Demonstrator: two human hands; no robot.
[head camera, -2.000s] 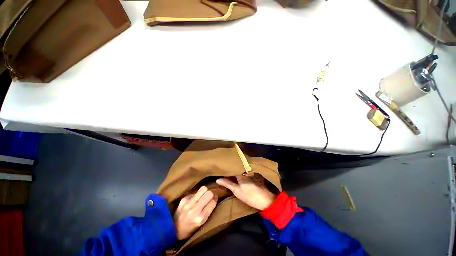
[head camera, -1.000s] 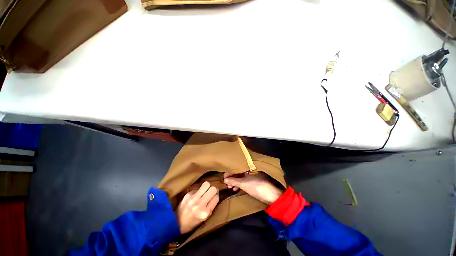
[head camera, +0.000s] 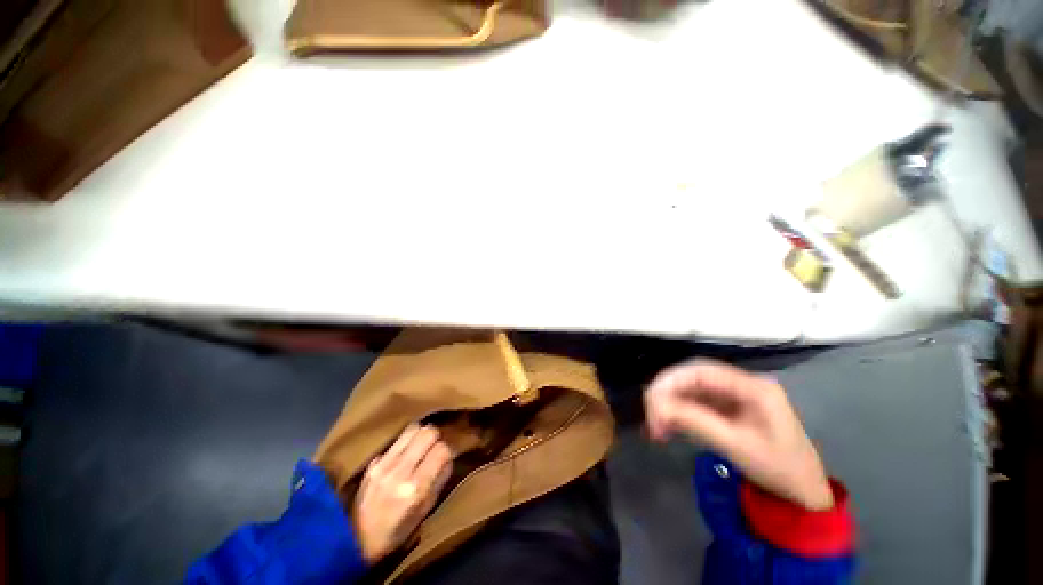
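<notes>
The tan-brown bag body (head camera: 423, 377) lies on my lap against the table edge, its mouth open, with a gold-toned zipper (head camera: 503, 457) along the near side and a pale yellow binding (head camera: 515, 368) at the far side. My left hand (head camera: 400, 486) holds the bag at the left of the mouth, its fingertips reaching inside and partly hidden. My right hand (head camera: 732, 423) is in the air right of the bag, not touching it. It is blurred, with bent fingers, and I cannot tell whether it holds something small.
On the white table (head camera: 458, 206) are snips (head camera: 797, 234), a yellow block (head camera: 807, 269), a slim flat tool (head camera: 866, 265) and a tool cup (head camera: 867, 192) at right. Brown bags lie at the far left (head camera: 114, 103) and far middle (head camera: 400, 25). A grey cabinet (head camera: 892, 434) stands at lower right.
My right hand has left the bag mouth and moved right over the floor area. My left hand stays at the bag. The view has shifted and the mouth's zipper shows more.
</notes>
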